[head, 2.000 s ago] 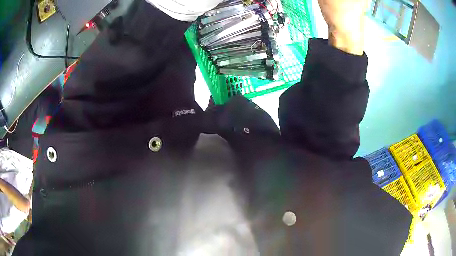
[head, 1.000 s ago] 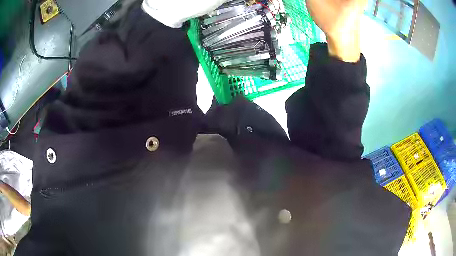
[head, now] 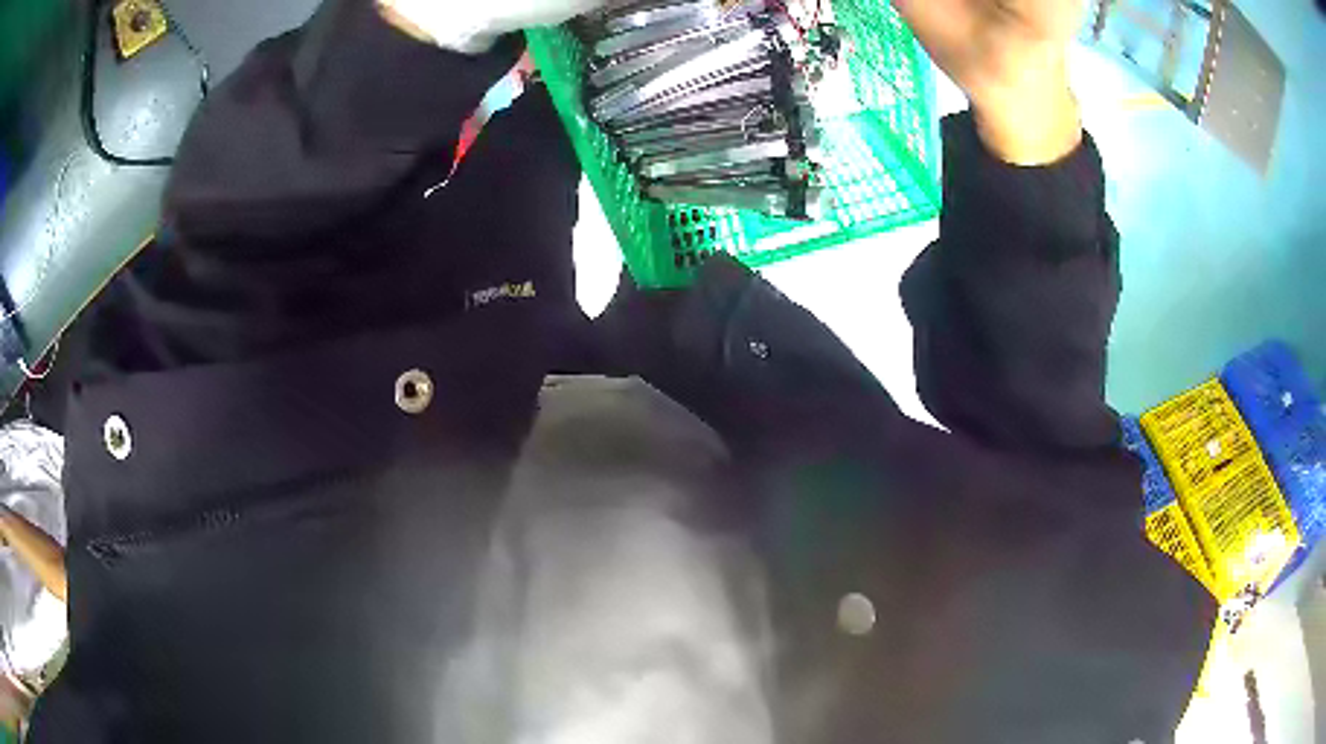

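Long silvery motorised units [head: 713, 109] lie side by side in a green slatted crate [head: 655, 247] at the top centre, with their dark brackets and some small red wires towards the right. My left hand [head: 487, 18], in a whitish glove, is at the top edge just left of the crate and is cut off, so its fingers are hidden. My right hand [head: 1011, 66] is bare, overexposed and partly cut off at the top, by the crate's upper right side. Whether either hand holds anything cannot be seen.
A grey bench [head: 73, 240] with a black cord and a yellow square [head: 135, 25] is at left. Stacked yellow [head: 1222, 465] and blue crates [head: 1283, 414] stand at right. A grey panel [head: 1240, 95] is at upper right. Another person's arm [head: 32, 552] shows at the left edge.
My left sleeve and glove have shifted left, uncovering something red and white beside the sleeve. My right forearm has moved right, and more of the crate's right side shows.
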